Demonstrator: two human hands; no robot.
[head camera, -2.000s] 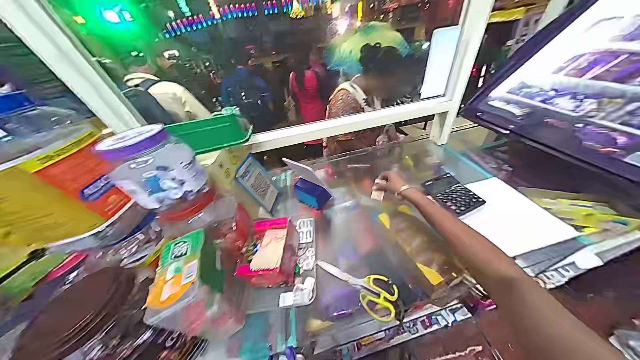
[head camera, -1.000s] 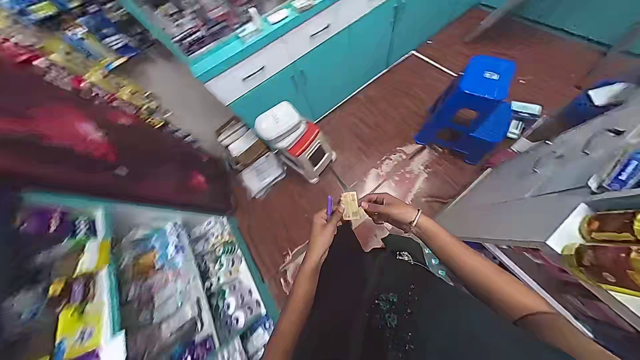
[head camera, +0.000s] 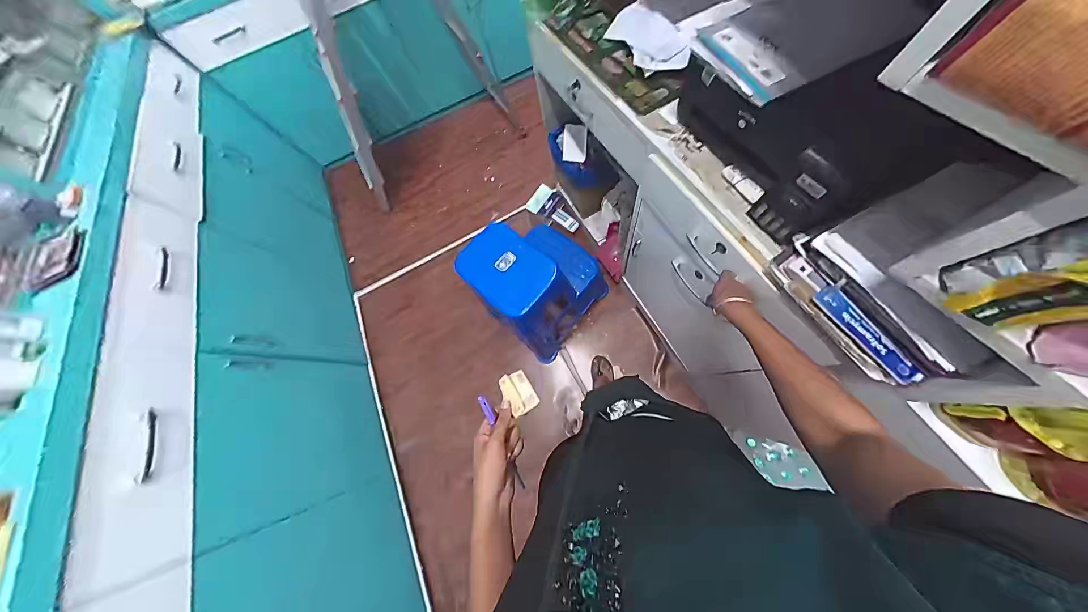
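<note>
My left hand (head camera: 500, 442) is closed on a folded yellowish banknote (head camera: 518, 393) and a purple pen (head camera: 487, 410), held low over the brown floor. On the right, my right hand (head camera: 728, 293) is at the curved metal handle (head camera: 695, 280) of a grey drawer in the desk unit, its fingers at the handle's end. Whether those fingers hook around the handle is hard to see. A thin bangle circles the right wrist.
Two blue plastic stools (head camera: 510, 270) stand on the floor ahead. Teal cabinets (head camera: 280, 425) with white drawers run along the left. Papers and books (head camera: 867, 336) fill a shelf right of the drawer. A blue bin (head camera: 586, 166) sits under the desk.
My right hand has let go of the banknote and moved right to the drawer handle. The left hand keeps the note and pen. The view has turned toward the desk.
</note>
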